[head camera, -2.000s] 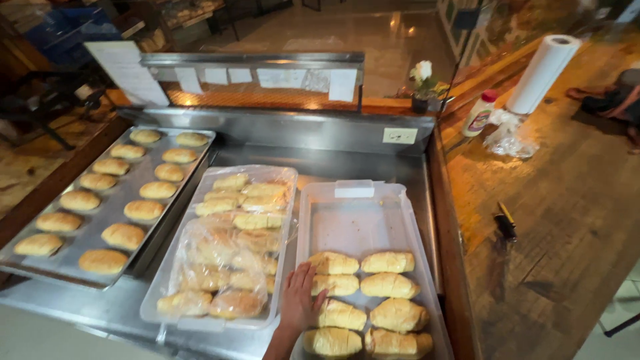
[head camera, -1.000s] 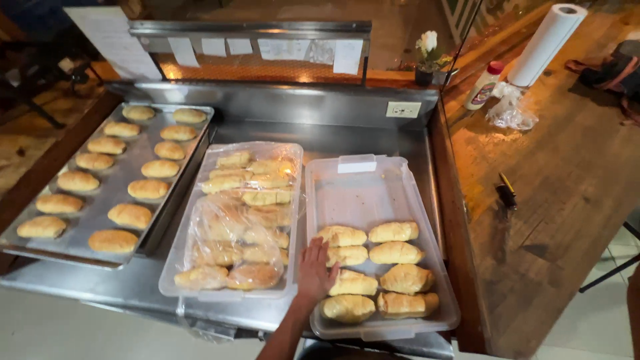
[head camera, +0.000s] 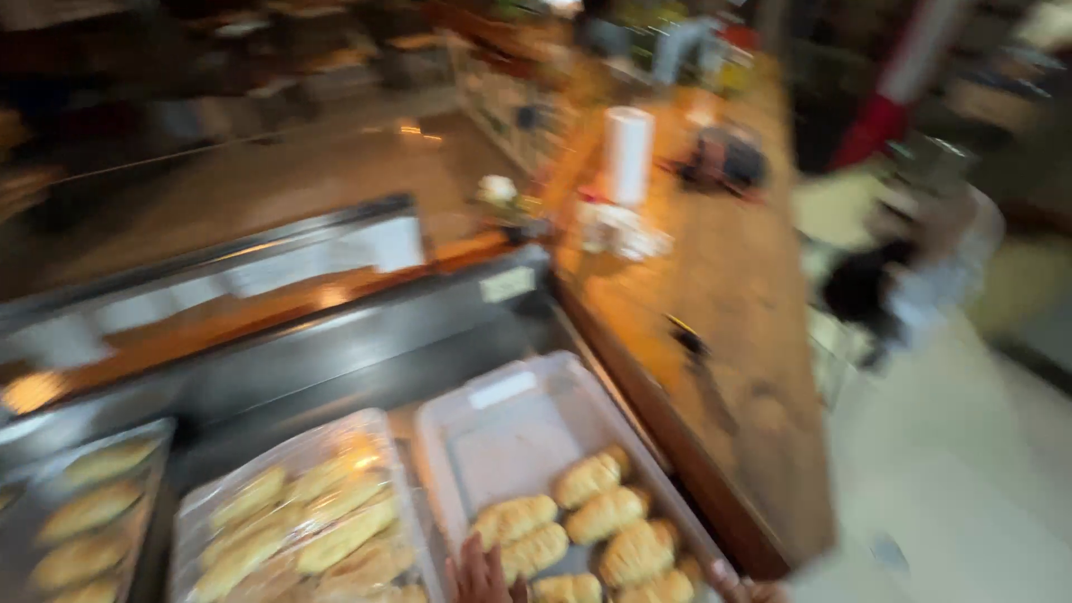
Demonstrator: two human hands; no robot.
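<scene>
An uncovered plastic bin [head camera: 440,461] holds several golden bread rolls [head camera: 599,515] in its lower part; its far part shows bare bottom. My left hand [head camera: 484,574] reaches over the bin's left side, fingers a little apart, tips beside or on the nearest rolls. At the bin's right rim is my right hand [head camera: 745,588], cut off by the lower frame edge; blur hides whether it grips the rim. Left of this bin stands another bin of rolls under clear plastic wrap [head camera: 289,511]. A metal tray [head camera: 155,502] with rolls lies at the far left.
A wooden counter [head camera: 737,368] runs along the right, bearing a paper towel roll [head camera: 628,155], a crumpled plastic bag [head camera: 624,230] and a small dark tool [head camera: 688,335]. A white flower [head camera: 498,191] stands behind the steel backsplash [head camera: 335,331]. A person [head camera: 930,268] is blurred at right.
The view has swung right and blurred. My right hand has come into view at the bin's right rim. My left hand remains by the rolls at the bin's left side.
</scene>
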